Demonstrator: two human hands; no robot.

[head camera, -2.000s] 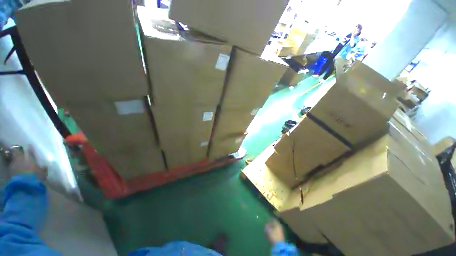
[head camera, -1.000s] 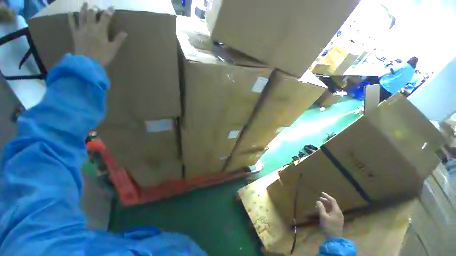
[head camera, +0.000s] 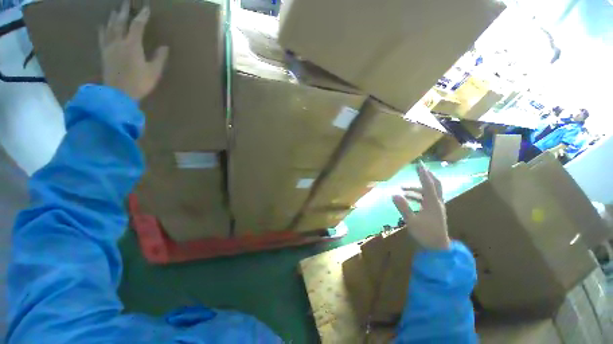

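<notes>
Brown cartons [head camera: 289, 127] stand stacked on the red-orange pallet truck [head camera: 201, 248]. Some bear white labels. My left hand [head camera: 131, 60] lies with spread fingers against the side of the upper left carton [head camera: 185, 87]. My right hand [head camera: 425, 211] is raised with its fingers apart, between the stack and the cartons on the right; it holds nothing. One more carton [head camera: 383, 47] sits tilted on top of the stack at the upper middle.
Other cartons [head camera: 517, 235] stand at the right on a pale wooden base [head camera: 326, 289]. Green floor [head camera: 222, 295] shows below the truck. A black looped handle [head camera: 23, 77] is at the upper left. People in blue are at the far right, by cluttered benches.
My left hand has come from the pale door at lower left onto the upper left carton. My right hand has risen from the bottom edge. The stack looks slightly shifted left since the previous frame.
</notes>
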